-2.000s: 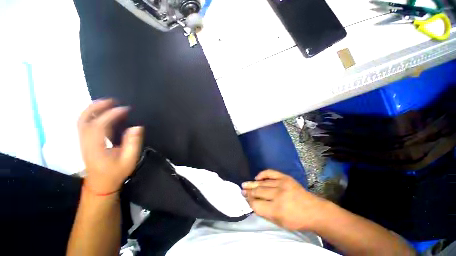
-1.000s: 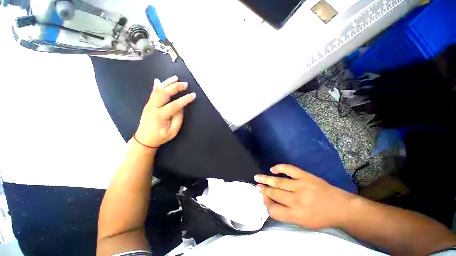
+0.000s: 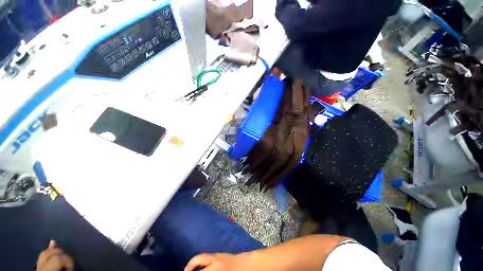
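Black cloth (image 3: 63,230) lies on the white sewing machine table at the lower left, its upper part beside the presser foot area (image 3: 50,191). My left hand (image 3: 54,260) rests on this cloth at the bottom edge, mostly cut off; only some fingers show. My right hand (image 3: 214,262) is at the bottom centre, beyond the table's front edge, also cut off. A small dark bit shows by its fingers, but what it holds cannot be made out.
A phone (image 3: 128,131), brown patch (image 3: 176,141) and green-handled snips (image 3: 204,84) lie on the table (image 3: 116,196). The control panel (image 3: 130,45) is behind. Brown cloth (image 3: 288,132) and speckled black cloth (image 3: 352,153) lie over blue crates (image 3: 259,117) on the right. A person in dark clothing (image 3: 339,32) is beyond.
The view has swung right, bringing the control panel, crates and other person into sight. Both hands now sit at the bottom edge, partly cut off. The white cloth by my right hand is out of view.
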